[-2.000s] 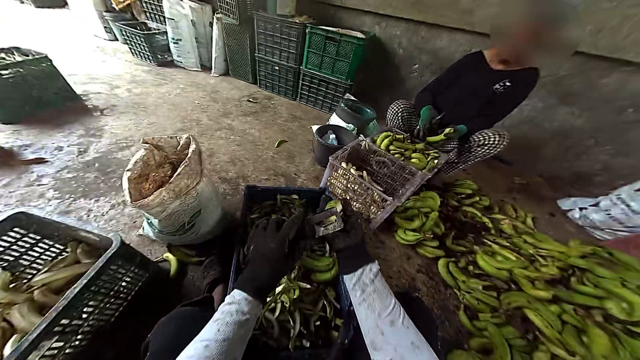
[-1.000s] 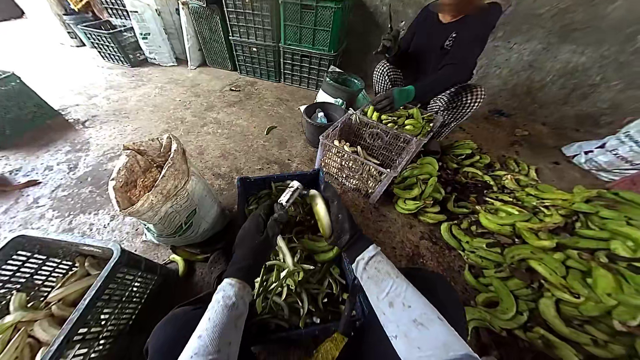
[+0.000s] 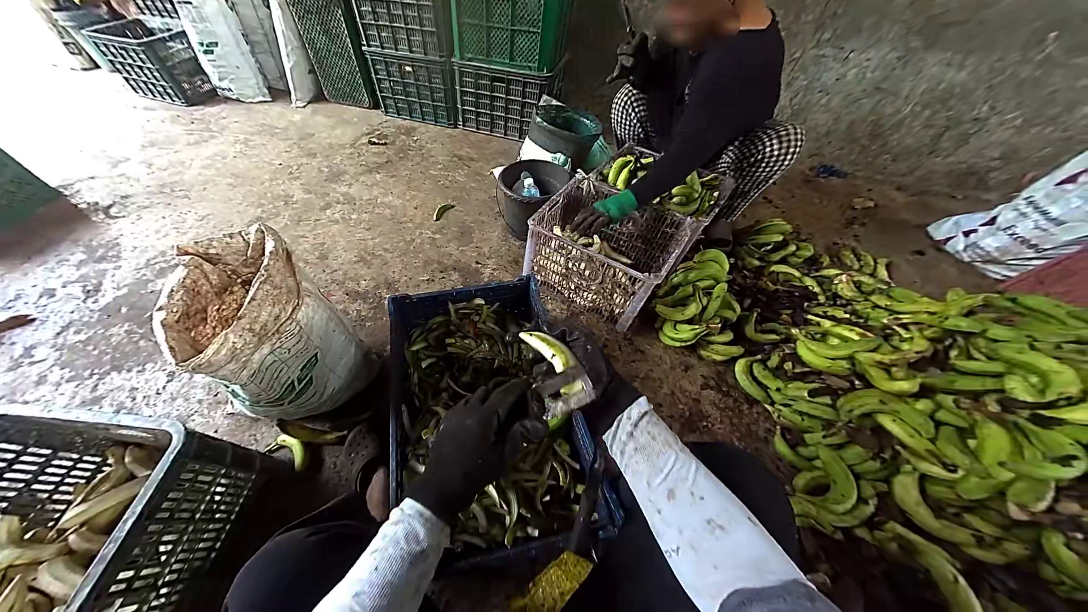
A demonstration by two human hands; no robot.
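My left hand point(image 3: 480, 438), in a black glove, grips a metal peeler point(image 3: 565, 389) whose head lies across a partly peeled green plantain point(image 3: 551, 348). On the fruit's right side, my right hand point(image 3: 586, 357) in a black glove holds the plantain. Both hands are above a blue plastic crate point(image 3: 398, 374) filled with green peel strips point(image 3: 510, 501). A tool with a yellow-wrapped handle point(image 3: 557, 582) leans at the crate's near edge.
A sack of brownish matter point(image 3: 289, 348) stands left, behind a dark crate of peeled plantains point(image 3: 183, 476). Green plantains point(image 3: 935, 399) cover the right floor. A person point(image 3: 722, 93) squats behind a mesh crate point(image 3: 595, 280), near a black bucket point(image 3: 518, 208).
The plantain and the peeler have come together; a second ago they were apart. The other person's green-cuffed hand has reached down into the mesh crate. The view has shifted.
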